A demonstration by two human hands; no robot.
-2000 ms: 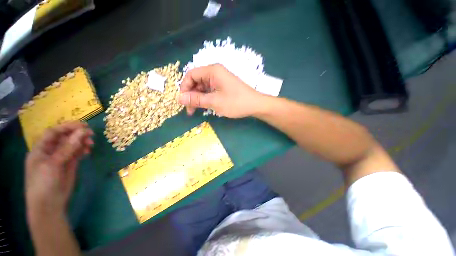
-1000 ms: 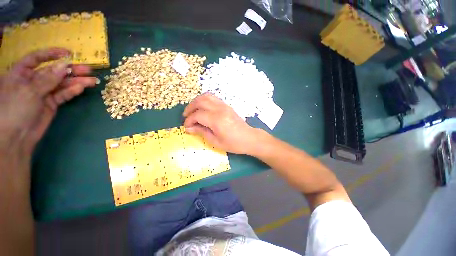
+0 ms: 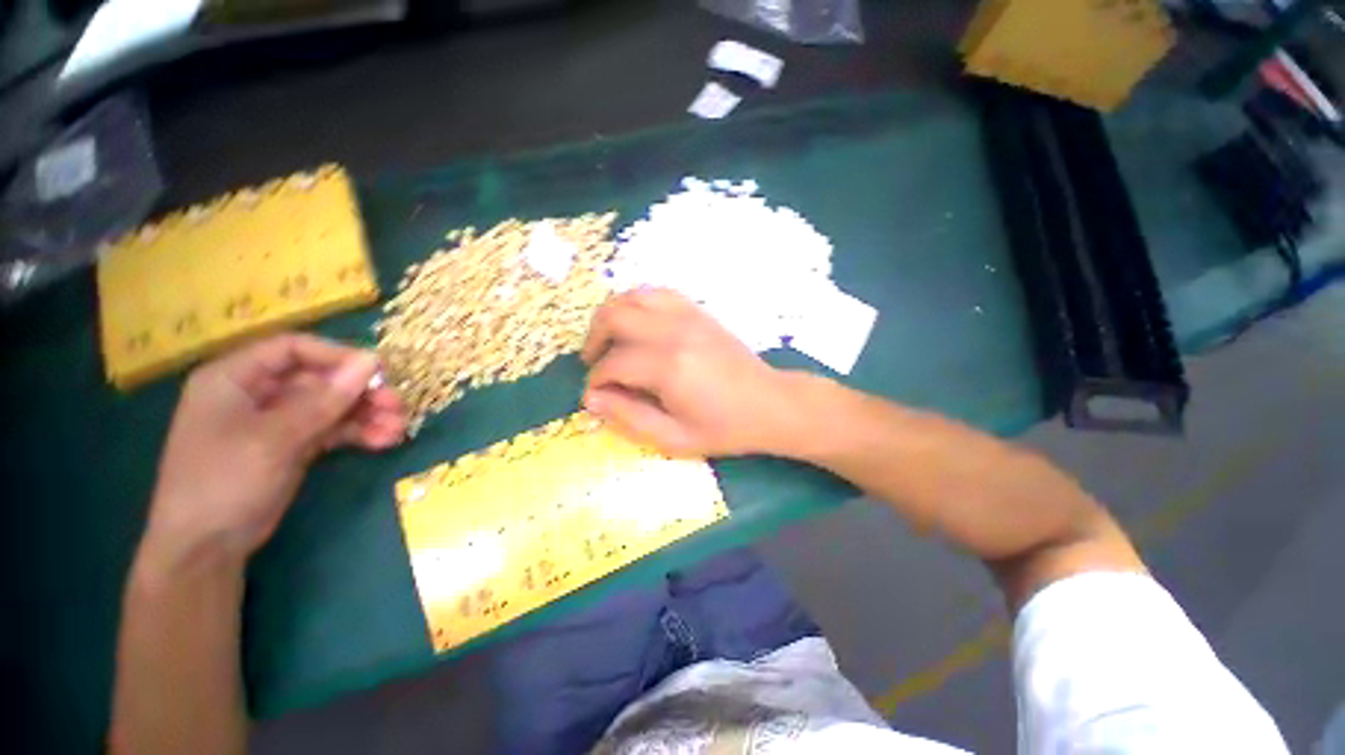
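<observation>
A yellow PCB panel [image 3: 553,531] lies on the green mat before me, small parts along its far edge. My right hand [image 3: 664,376] is at its far right edge, fingertips bent down; whether they hold a part is hidden. My left hand [image 3: 303,413] is raised left of the panel, beside the tan heap, thumb and forefinger pinched on a tiny whitish part [image 3: 375,379], blurred. The heap of yellowish connectors [image 3: 480,313] lies beyond the panel, with a paper label [image 3: 547,252] on it. The heap of white connectors [image 3: 730,258] is right of it.
A stack of filled PCB panels [image 3: 236,276] is at left, a plastic bag [image 3: 81,177] behind it. A black magazine rack [image 3: 1084,266] is at right, yellow panels [image 3: 1065,47] at its far end. White slips [image 3: 745,62] lie on the dark strip; another label [image 3: 838,328] touches the white heap.
My left hand has moved from over the panel stack to beside the tan heap, its fingers now closer together. My right hand went from the heaps to the panel's far edge and stays there. The view shifted.
</observation>
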